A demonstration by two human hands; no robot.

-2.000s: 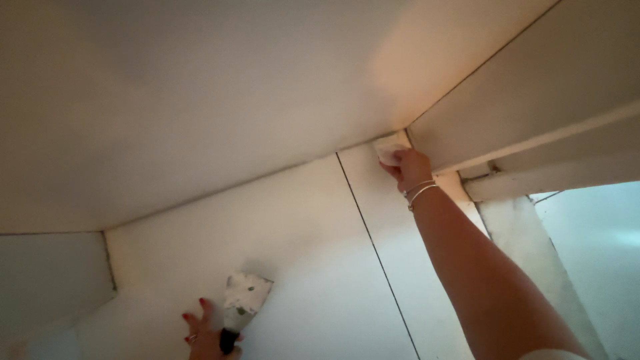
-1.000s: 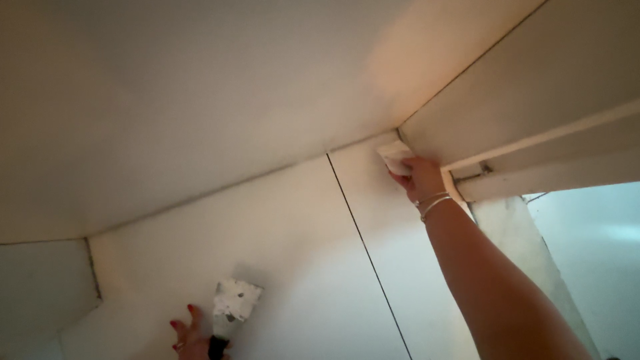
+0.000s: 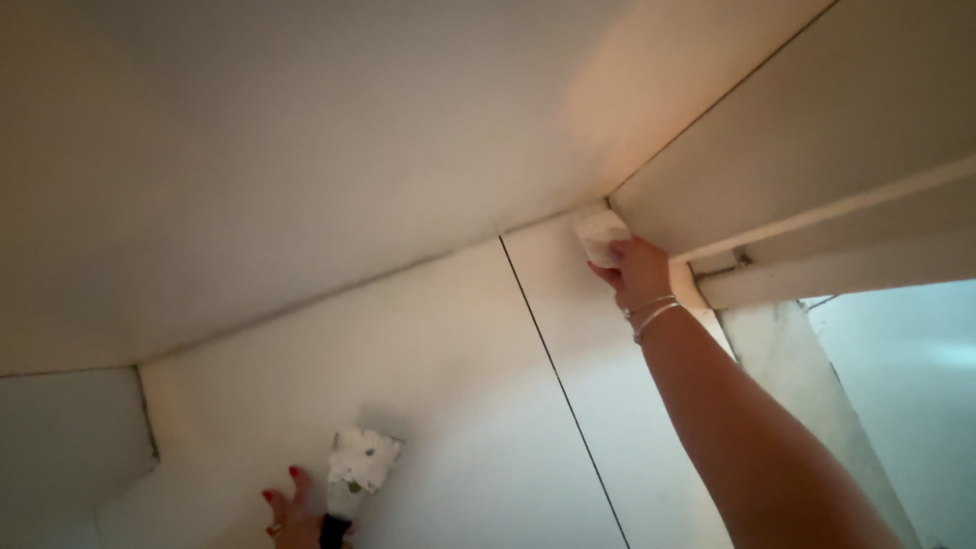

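My right hand [image 3: 639, 267], with thin bracelets at the wrist, grips a small pale, flat scraper or pad [image 3: 601, 235] against the white wall panel, close below the corner where the panel meets the ceiling. I cannot tell exactly what this flat piece is. Low in the view, my left hand [image 3: 293, 515] holds a putty knife [image 3: 364, 461] by its black handle, blade upward. White filler covers much of the blade. Two fingers of that hand are spread away from the handle; its lower part is cut off by the frame's edge.
The ceiling [image 3: 305, 168] spans the top, with a dark joint along the wall panel [image 3: 450, 343]. A straight dark seam runs down the panel. On the right are a beam [image 3: 808, 206] and a small metal fitting [image 3: 741, 258]; a boxed section [image 3: 69, 427] stands at left.
My right hand stays near the upper corner, with the flat piece shifting slightly against the wall. My left hand still holds the putty knife low down.
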